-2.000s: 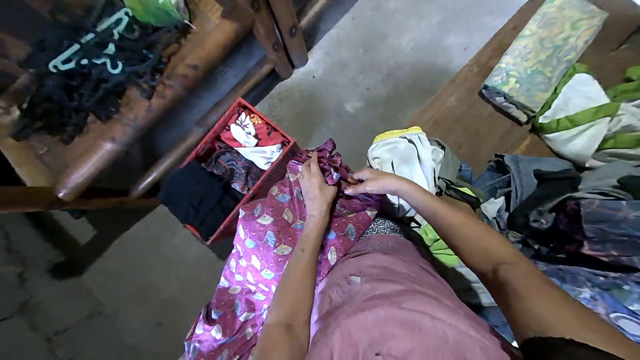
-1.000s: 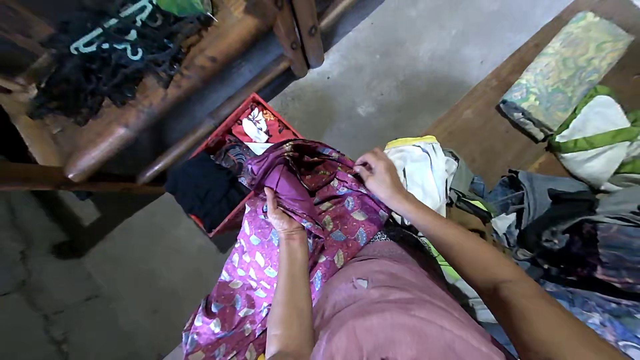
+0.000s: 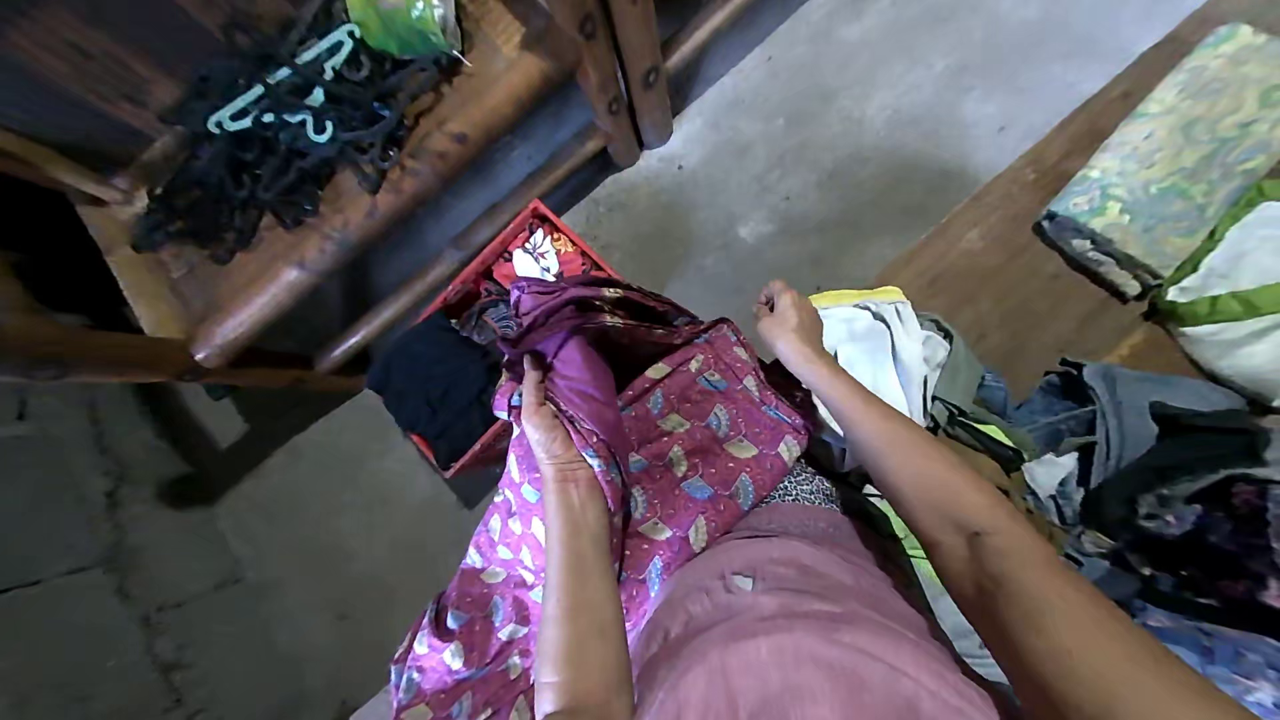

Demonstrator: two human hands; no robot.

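Observation:
A purple patterned garment (image 3: 700,440) is spread over my lap and hangs down to the lower left, its upper part bunched over the edge of a red box. My left hand (image 3: 550,430) grips a fold of it, the thumb on top and the other fingers hidden by cloth. Just beyond the garment's right side, my right hand (image 3: 788,318) is raised with its fingers curled, next to a white cloth with a yellow edge (image 3: 870,335). Whether anything is between those fingers cannot be seen.
Folded clothes fill the red box (image 3: 465,280), and a black garment (image 3: 435,390) overhangs its side. A wooden bench (image 3: 400,190) holds black hangers (image 3: 290,150). Piled clothes (image 3: 1150,470) and a marbled-pattern item (image 3: 1185,150) lie at right on a wooden surface (image 3: 985,270).
Both hands were together on the bunched garment; they have moved apart. The garment is more opened out, and my right hand has come off it to the right.

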